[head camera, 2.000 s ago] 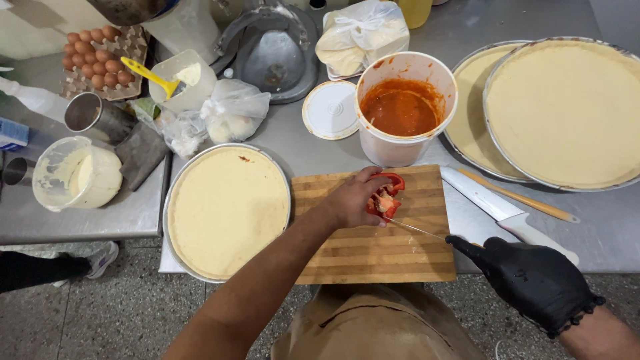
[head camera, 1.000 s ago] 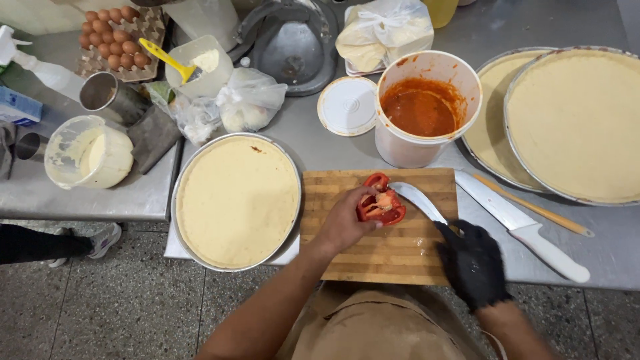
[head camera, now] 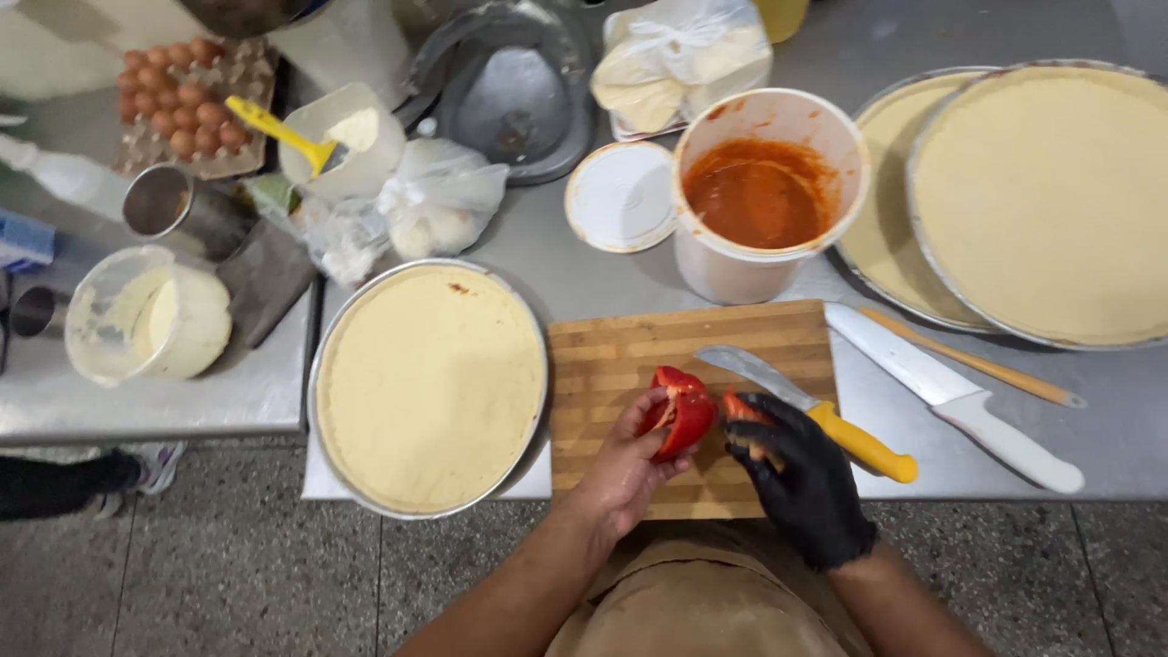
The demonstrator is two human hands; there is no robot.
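My bare left hand holds a cut red bell pepper over the wooden cutting board. Close by on the right, my right hand, in a black glove, has its fingers curled around a piece of red pepper with pale core. A knife with a yellow handle lies across the board's right edge, its curved blade on the wood behind the gloved hand. Further right rests a broad knife with a white handle, beside a thin wooden stick.
A dough-lined round pan stands left of the board; two more overlap at right. Behind the board are a bucket of red sauce and its white lid. Bagged food, an egg tray and plastic tubs stand at left.
My right hand has let go of the yellow-handled knife, which now lies on the board, and has come to the pepper. It now holds a piece of pepper.
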